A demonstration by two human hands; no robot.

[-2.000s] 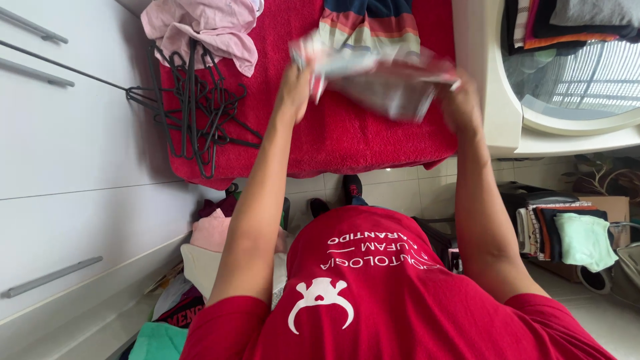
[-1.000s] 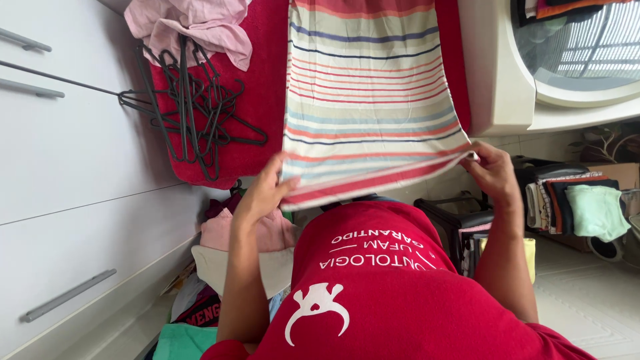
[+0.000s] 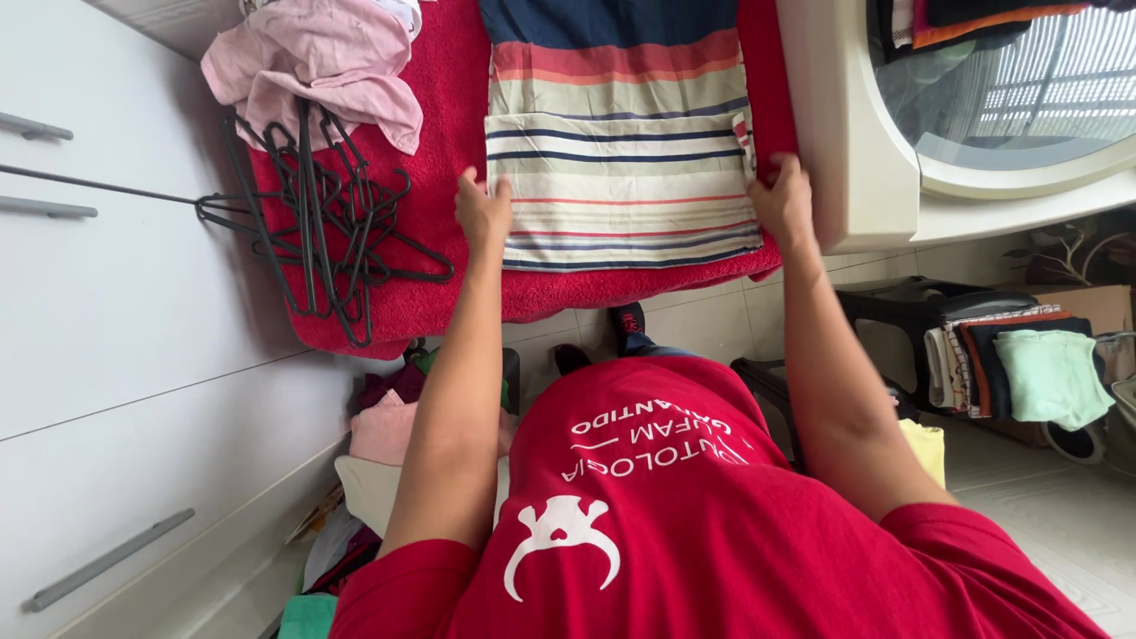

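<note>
A striped cloth (image 3: 621,191) lies on a table covered with a red towel (image 3: 541,297). Its near part is folded over on itself, and its far part shows a dark blue band. My left hand (image 3: 485,206) is at the cloth's left edge, thumb and fingers apart. At the right edge is my right hand (image 3: 783,200), its thumb close to the cloth; whether it pinches the fabric cannot be told. Black hangers (image 3: 324,222) lie in a tangle left of my left hand, with a crumpled pink garment (image 3: 311,67) beyond them.
White drawers (image 3: 115,293) with grey handles stand at the left. A white machine with a round glass door (image 3: 1003,106) is at the right, dark clothes on it. Below it, folded clothes (image 3: 1052,373) rest on a black stool (image 3: 923,302). More clothes (image 3: 390,430) are heaped under the table's left end.
One second ago both hands held the striped cloth's near edge by its corners, close to my body. That part now lies flat on the towel, and my hands have moved forward to its sides.
</note>
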